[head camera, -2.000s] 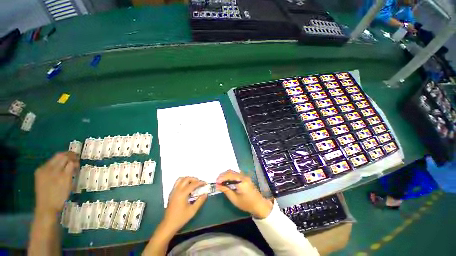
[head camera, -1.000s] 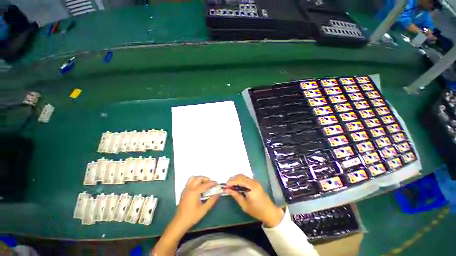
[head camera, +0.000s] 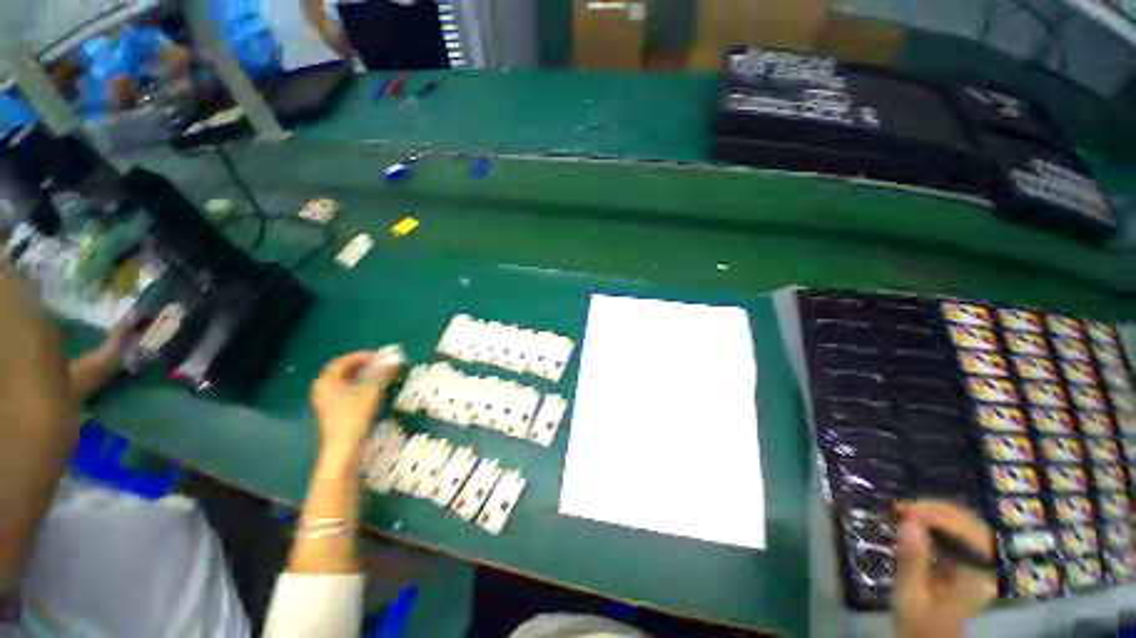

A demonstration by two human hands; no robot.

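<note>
My left hand [head camera: 348, 393] is stretched out to the left, with a small white plastic housing [head camera: 390, 359] at its fingertips, beside the rows. Several cream-white housings [head camera: 480, 405] lie in three tight rows on the green bench. My right hand [head camera: 943, 567] is over the lower part of the black blister tray [head camera: 891, 430], blurred. It holds a slim black tool [head camera: 959, 546]. Printed-face parts [head camera: 1000, 389] fill the tray's right columns; glossy black pockets show at its left. The white paper sheet [head camera: 667, 418] lies between the rows and the tray.
Another person's arm [head camera: 31, 424] and white clothing [head camera: 125, 555] are at the left, beside a black container [head camera: 237, 324]. A yellow tag [head camera: 406, 226] and a loose white piece [head camera: 355, 251] lie beyond the rows. Stacked black trays [head camera: 860, 125] stand at the far right.
The view has swung left. My hands have parted from over the paper: the left moved out beside the rows, the right over the tray. The other person's hand left the rows earlier.
</note>
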